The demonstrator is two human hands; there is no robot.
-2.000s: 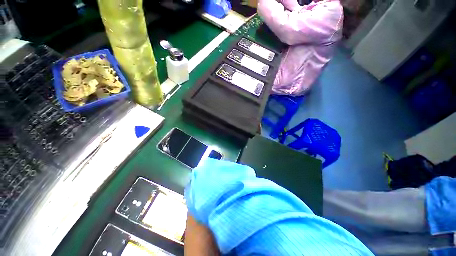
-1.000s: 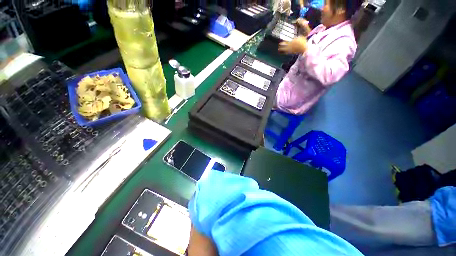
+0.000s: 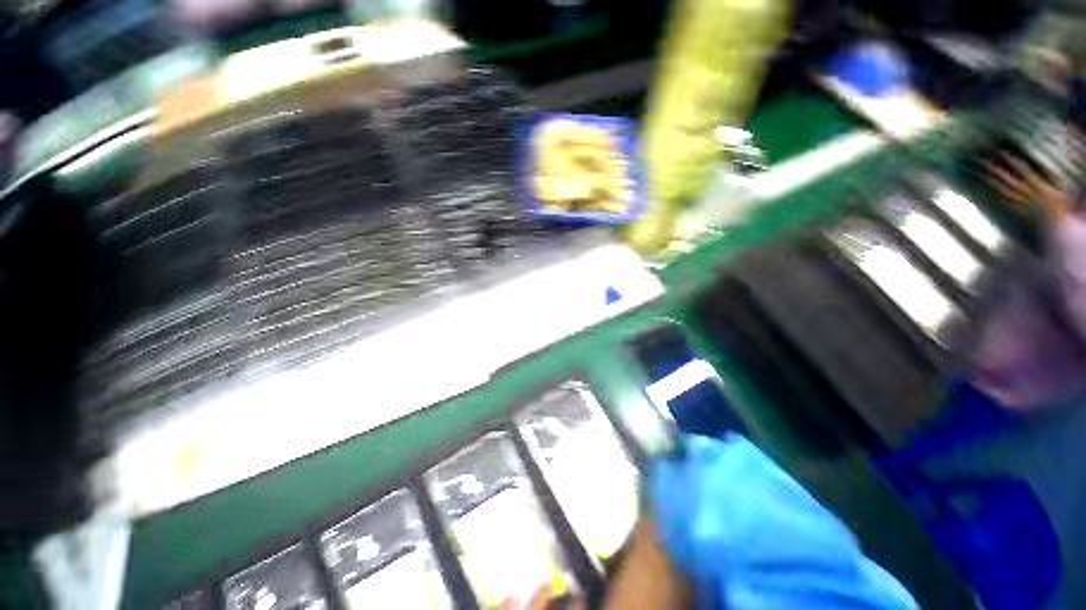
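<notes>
The frame is blurred. Several open-backed phones [image 3: 494, 524] lie side by side at the bottom centre, with dark tops and white middles, separated by black strips of a tray [image 3: 448, 542]. My right hand [image 3: 649, 578] shows mainly as a bare wrist below a blue sleeve, beside the rightmost phone, and is cut off by the bottom edge. Fingertips show at the bottom edge over a phone's lower part; they seem to be my right hand's, and their hold cannot be made out. My left hand is not identifiable in view. A glossy dark phone [image 3: 703, 405] lies beyond my sleeve.
A long white board [image 3: 357, 375] runs behind the phones, bearing a blue triangle [image 3: 612, 294]. Behind are blister trays [image 3: 310, 262], a blue scrap basket [image 3: 637, 179] and a yellow wrapped post [image 3: 715, 95]. Stacked foam trays [image 3: 822, 322], a blue stool [image 3: 988, 524] and a pink-sleeved person are right.
The view has swung left, showing more of the phone row, white board and blister trays. Fingertips now show over a phone. The person in pink has shifted to the right edge.
</notes>
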